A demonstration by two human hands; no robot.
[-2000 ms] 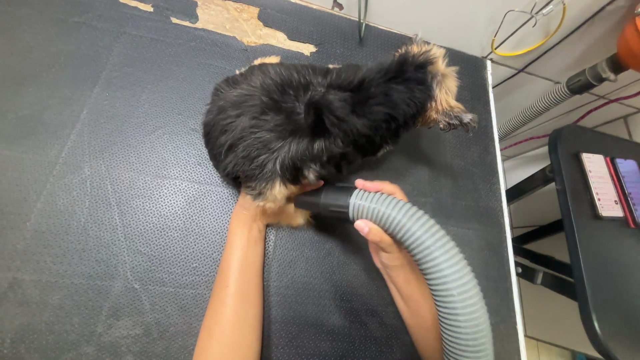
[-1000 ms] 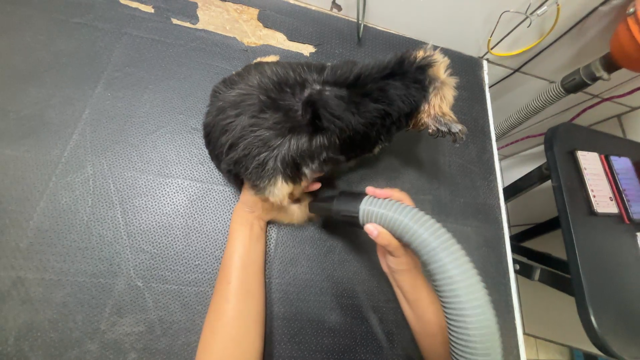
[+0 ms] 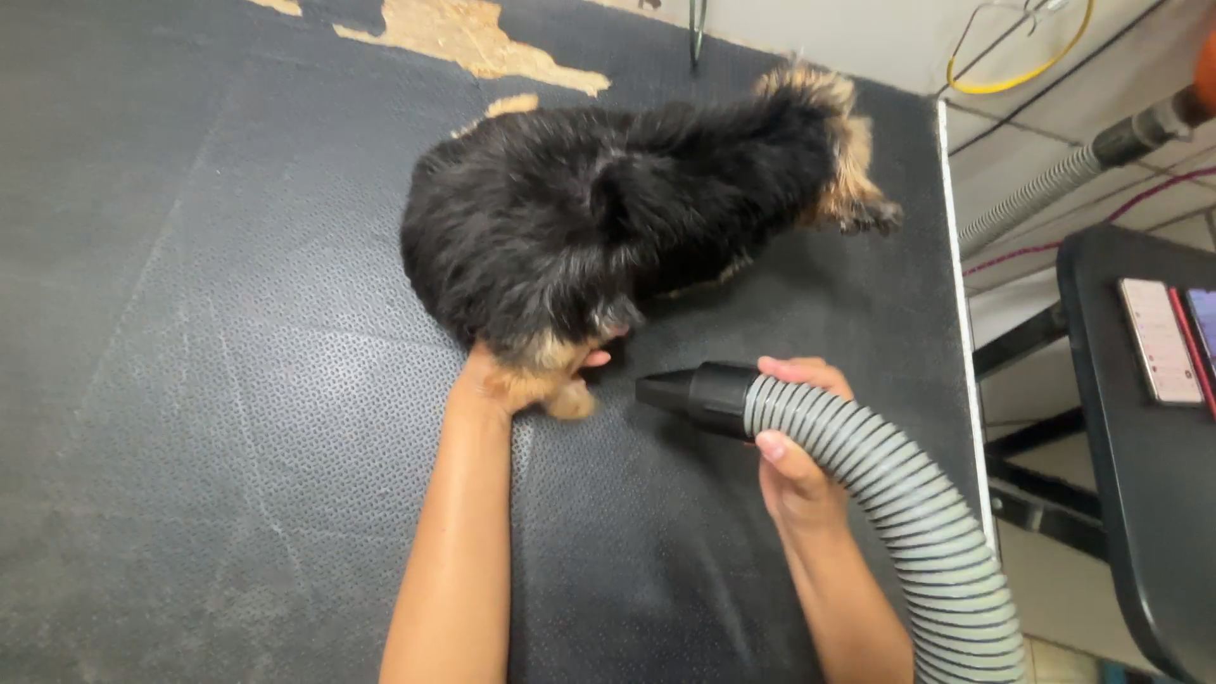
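A small black-and-tan dog is on a black textured rubber mat, its head toward the upper right. My left hand reaches under its rear end and is closed around a tan hind leg; the fur and leg hide part of the fingers. In my right hand is the end of a grey ribbed dryer hose, gripped just behind its black nozzle. The nozzle's tip points left at the held leg, with a gap between them.
Torn mat patches show tan board at the back. A white edge strip bounds the table's right side. Beyond it stand a black stool with two phones on it, another ribbed hose and a yellow loop.
My right hand has drawn the nozzle back to the right, away from the dog's hind leg, where it was close before. My left hand has stayed at the leg.
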